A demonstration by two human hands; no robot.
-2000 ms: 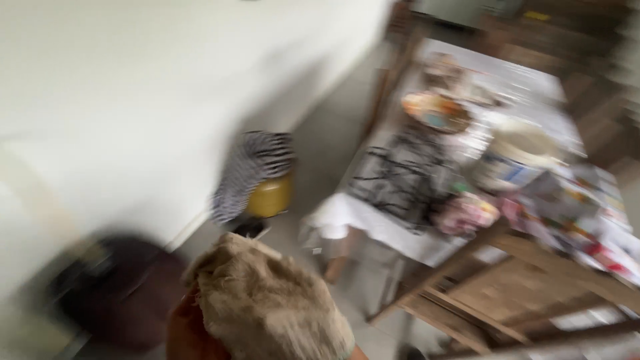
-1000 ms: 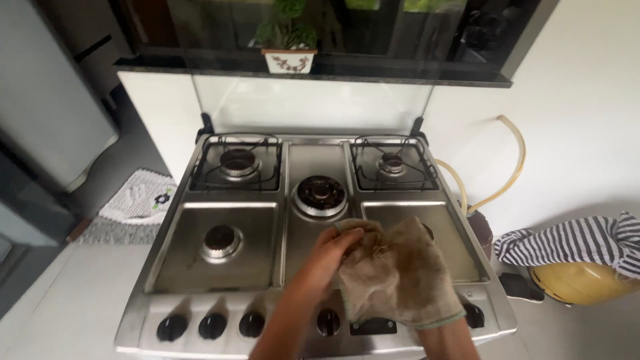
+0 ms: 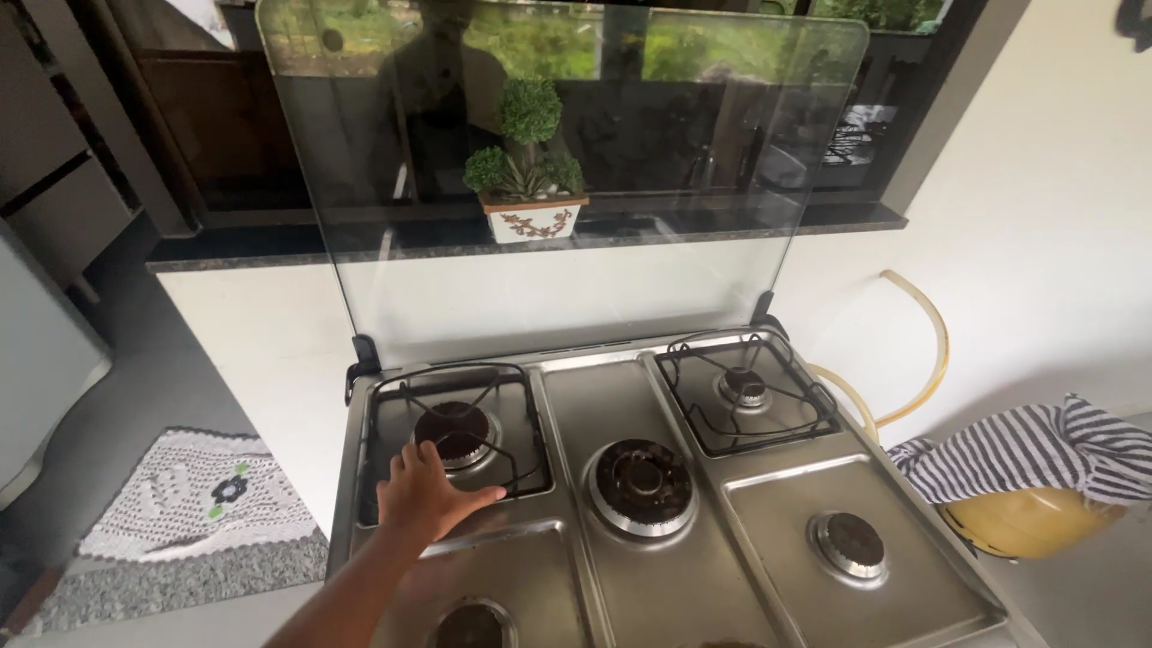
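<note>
My left hand (image 3: 430,493) reaches over the back left part of the stainless steel gas stove (image 3: 621,405), thumb and fingers spread at the front edge of a black wire pan support (image 3: 531,430). Whether the fingers grip the wire is not clear. Behind them lies the back left burner (image 3: 453,430). A second pan support (image 3: 711,445) surrounds the back right burner (image 3: 742,385). The large middle burner (image 3: 642,486) and the front right burner (image 3: 850,543) have no support over them. My right hand is out of view.
The stove's glass lid (image 3: 558,297) stands raised at the back. Beyond it, a potted plant (image 3: 535,220) sits on a dark stone sill (image 3: 837,216). A yellow hose (image 3: 940,342) runs by the wall. At right, striped cloth (image 3: 1017,450) covers a yellow gas cylinder (image 3: 1035,522); a crocheted rug (image 3: 180,504) lies left.
One second ago both hands were over the stove's front right with a brown cloth; now only my left hand shows, at the back left, and the cloth is out of view.
</note>
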